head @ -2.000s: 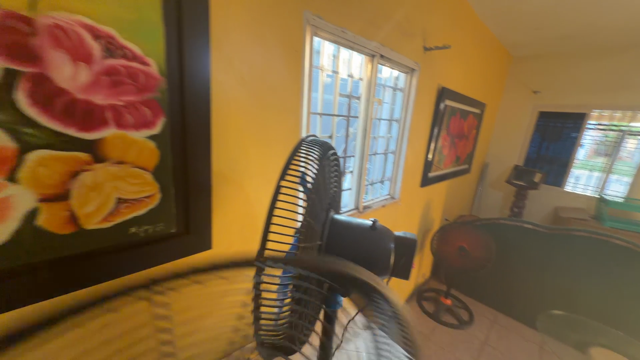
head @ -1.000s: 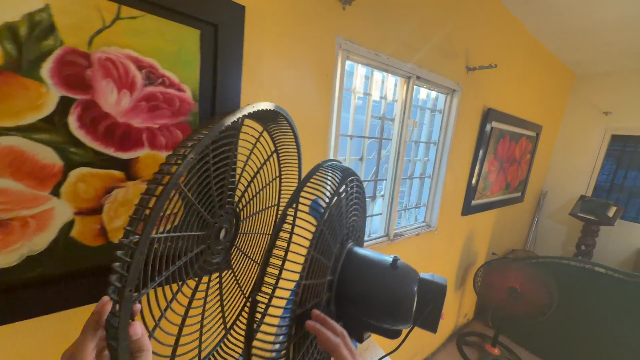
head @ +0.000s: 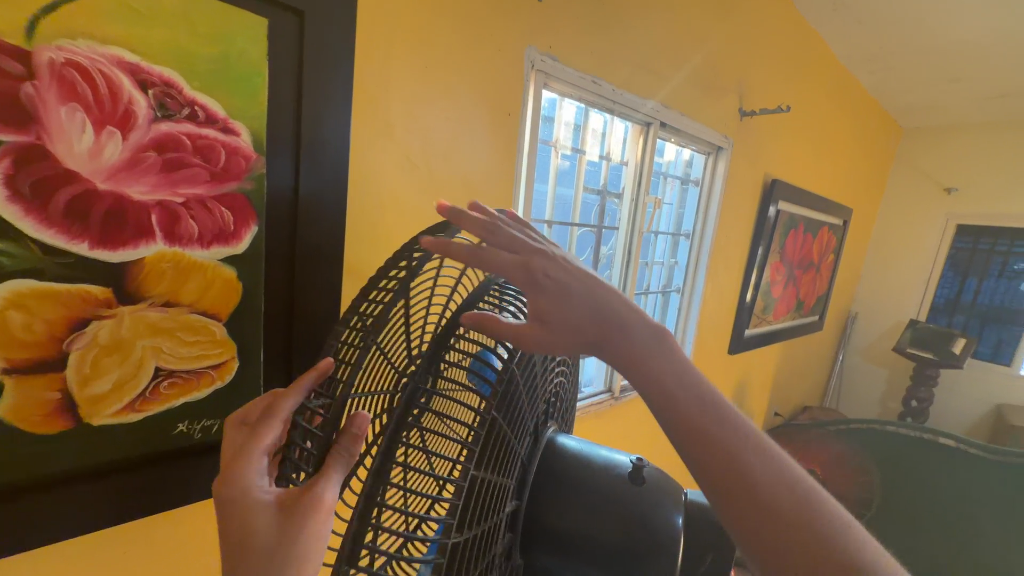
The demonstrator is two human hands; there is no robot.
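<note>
My left hand grips the left rim of a black front fan grille, thumb on one side and fingers on the other. This grille stands close against the black rear grille of a fan, tilted away from it at the top. My right hand reaches over the top of both grilles with its fingers spread; whether it presses on the rim is hard to tell. Blue fan blades show through the bars. Behind the rear grille is the black motor housing. The lower part of the fan is out of view.
A large framed flower painting hangs close on the left. Beyond the fan are a barred window and a smaller framed painting on the yellow wall. A second fan and a dark green curved surface are at lower right.
The front grille has moved right, closer to the rear grille. My right hand has risen from low beside the rear grille to the top of both. My left hand still holds the front grille's rim.
</note>
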